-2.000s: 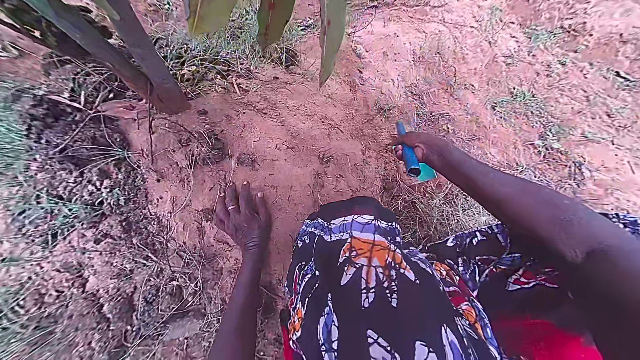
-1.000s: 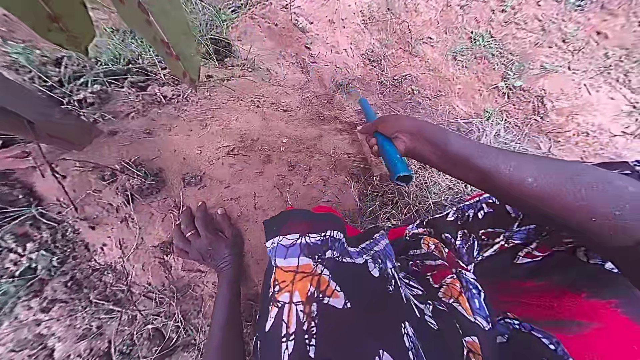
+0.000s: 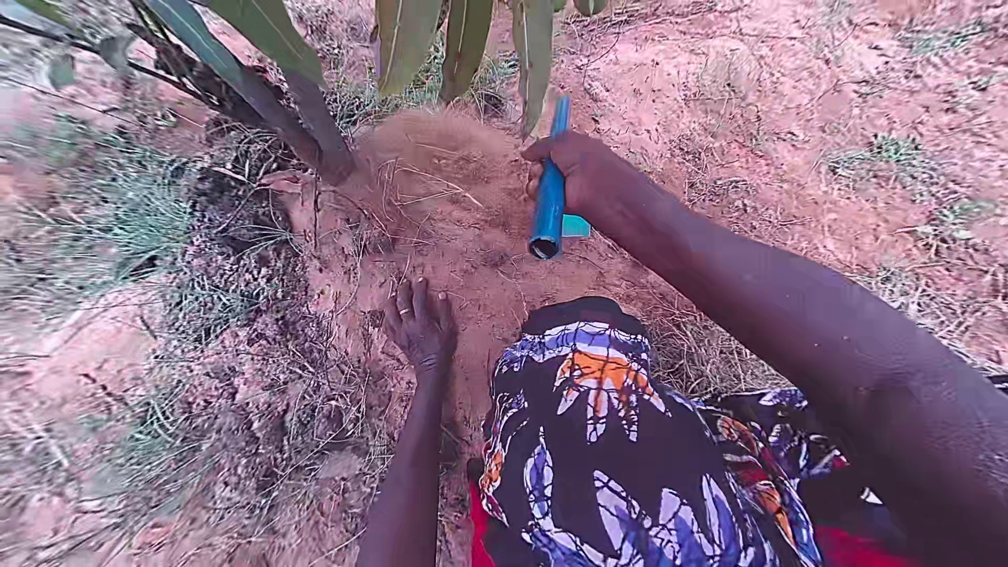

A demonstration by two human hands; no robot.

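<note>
My right hand [image 3: 583, 175] grips a blue tubular handle [image 3: 549, 211], its hollow end toward me and its thinner far part blurred near the hanging leaves. What the far end carries cannot be made out. A small turquoise piece [image 3: 576, 227] shows beside the tube, below my fist. Flat on the reddish soil [image 3: 488, 276], my left hand [image 3: 423, 324] rests with fingers spread and a ring on one finger. Beyond it, a blurred patch of loose soil and dry stalks [image 3: 441, 169] lies between the plant's base and my right hand.
A woody plant stem [image 3: 319, 142] rises at the upper left, with long green leaves [image 3: 465, 47] hanging over the soil. Grass tufts [image 3: 150, 213] and dry litter cover the left. My patterned cloth [image 3: 598, 425] lies over my knee. Sparse weeds [image 3: 898, 150] grow at the right.
My right hand has moved with the blue handle farther forward, toward the plant's base. A blur of loose soil now shows there. My left hand is still on the ground. The view has shifted.
</note>
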